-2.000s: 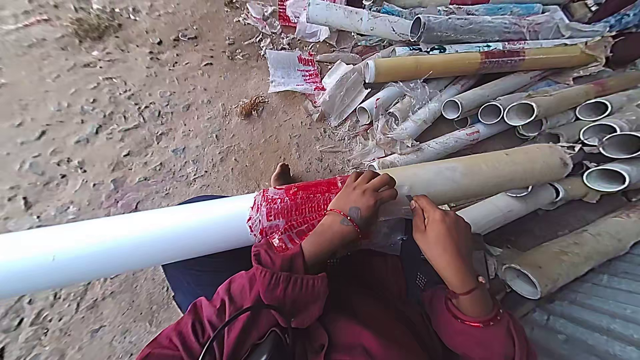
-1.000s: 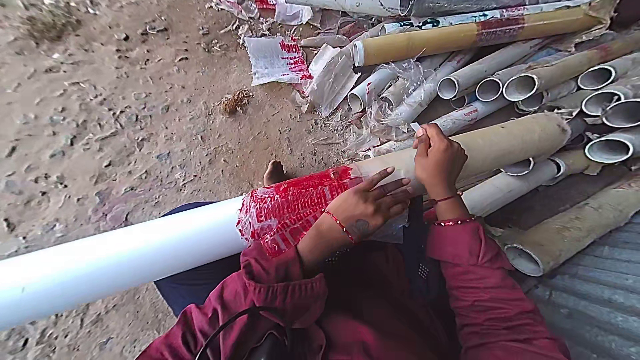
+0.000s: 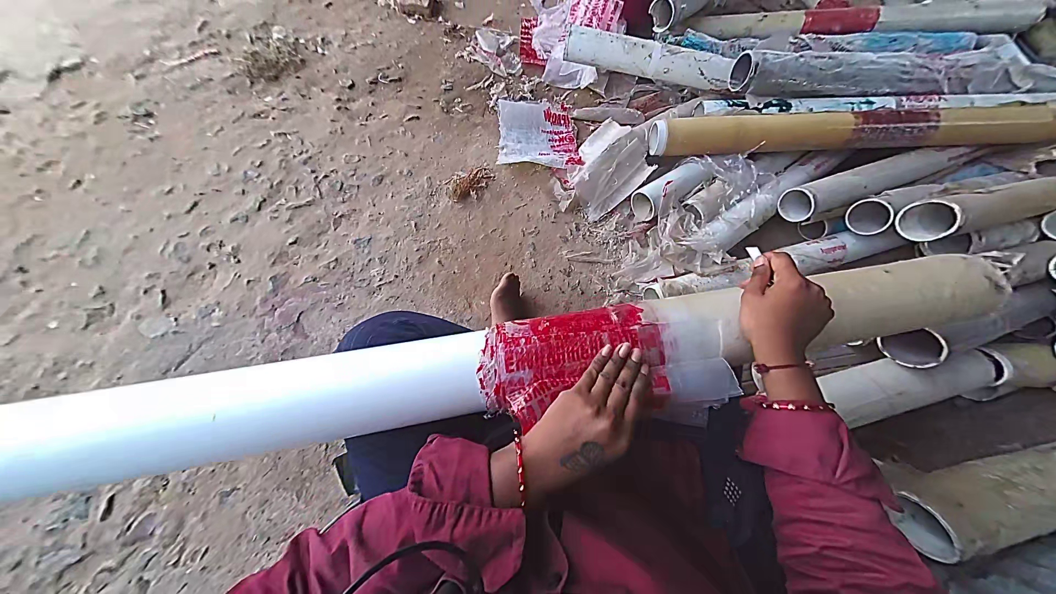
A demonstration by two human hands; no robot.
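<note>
A long white plastic pipe (image 3: 247,404) lies across my lap. Red printed plastic film (image 3: 569,351) is wrapped around its middle, with clear film (image 3: 701,381) hanging loose beside it. Farther right the pipe has a beige, dull covering (image 3: 899,299). My left hand (image 3: 594,404) rests flat with its fingers extended on the lower side of the red film, gripping nothing. My right hand (image 3: 784,309) is closed over the beige part, with a small white piece (image 3: 753,253) sticking out between thumb and forefinger; what that piece is, I cannot tell.
Many used pipes are piled on the right, among them a yellowish one (image 3: 767,132) and a wide beige one (image 3: 982,503). Scraps of torn film (image 3: 536,132) lie on the stony dirt ground (image 3: 247,206). A bare foot (image 3: 506,297) shows just beyond the pipe.
My right hand has moved from the pipe's near side up onto its top, now closed around the small white piece. My left hand has slid toward the near side, uncovering more red film.
</note>
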